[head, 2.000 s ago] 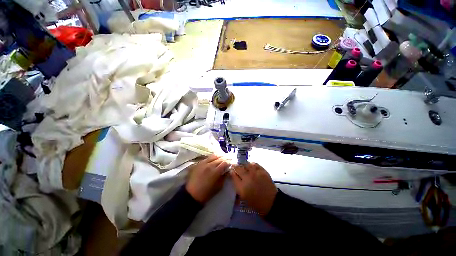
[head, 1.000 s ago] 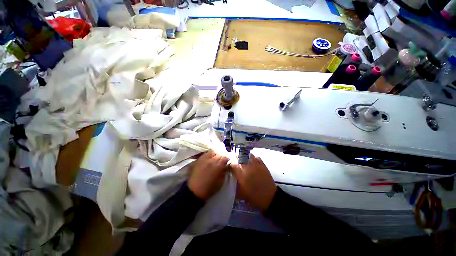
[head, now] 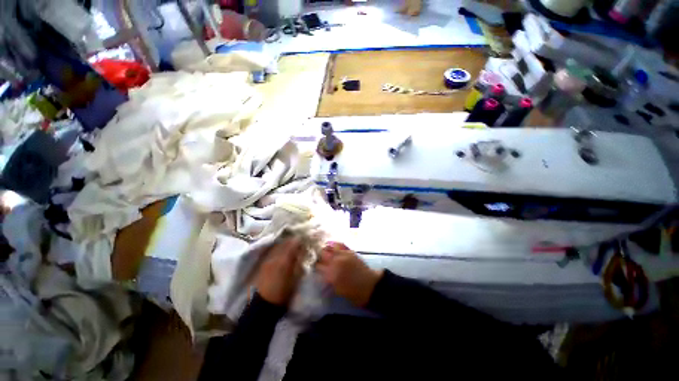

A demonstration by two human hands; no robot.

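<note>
A large crumpled heap of cream fabric [head: 160,138] lies left of the sewing machine [head: 551,167] and runs down to my hands. My left hand [head: 281,269] is blurred and holds the cream fabric in front of the machine's left end. My right hand [head: 346,272] pinches the fabric edge close beside it, fingertips near my left hand's. Both hands are a little left of and below the presser foot [head: 356,216]. The fabric between the hands is blurred, so its edge is unclear.
Behind the machine, a brown board [head: 417,63] bears a blue-and-white disc [head: 456,77] and a twisted cord [head: 413,91]. Dark cones with pink tops [head: 488,108] stand behind the head. Orange-handled scissors [head: 625,281] are at the right. Greyer fabric [head: 78,327] lies lower left.
Both hands have moved left and away from the needle area with the fabric edge. The view has shifted, showing more of the machine's right end.
</note>
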